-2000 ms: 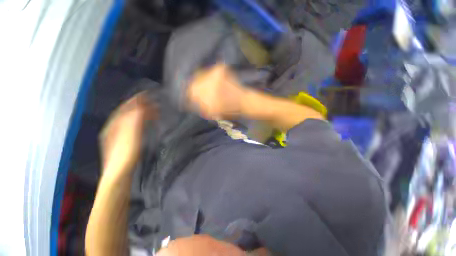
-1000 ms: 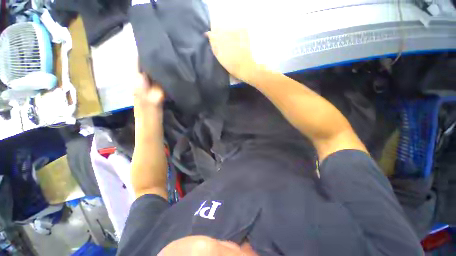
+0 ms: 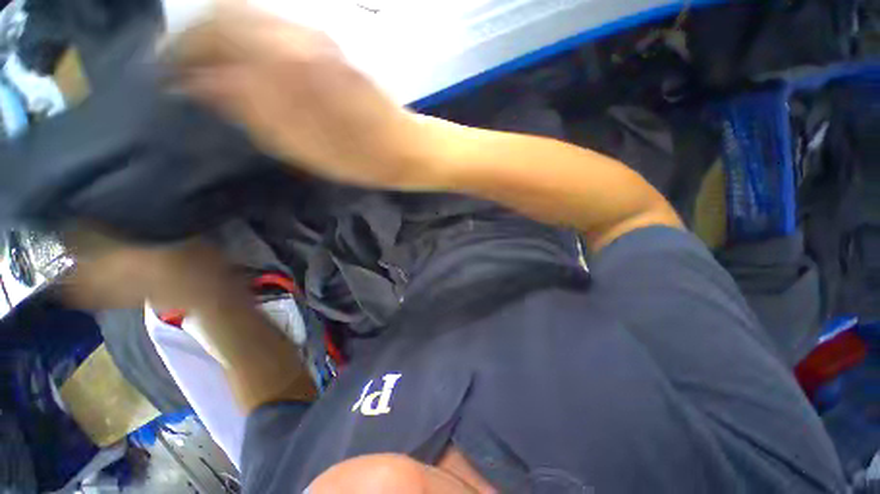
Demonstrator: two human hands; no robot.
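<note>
A dark grey garment piece (image 3: 125, 145) is lifted at the upper left, blurred by motion. My right hand (image 3: 280, 87) is on its upper right side, with the fingers blurred at the cloth. My left hand (image 3: 125, 270) is under its lower edge, also blurred, with the fingertips hidden by the cloth. More crumpled dark cloth (image 3: 357, 251) lies on my lap.
The white table (image 3: 434, 48) with its blue-trimmed edge runs across the top. A blue basket (image 3: 762, 164) stands at the right, with a red item (image 3: 832, 362) below it. White cloth (image 3: 198, 386) and a tan piece (image 3: 106, 396) are at the lower left.
The garment piece has moved from the table front to the left and looks raised. Both hands have moved left with it. The view has shifted, and the fan is now mostly hidden.
</note>
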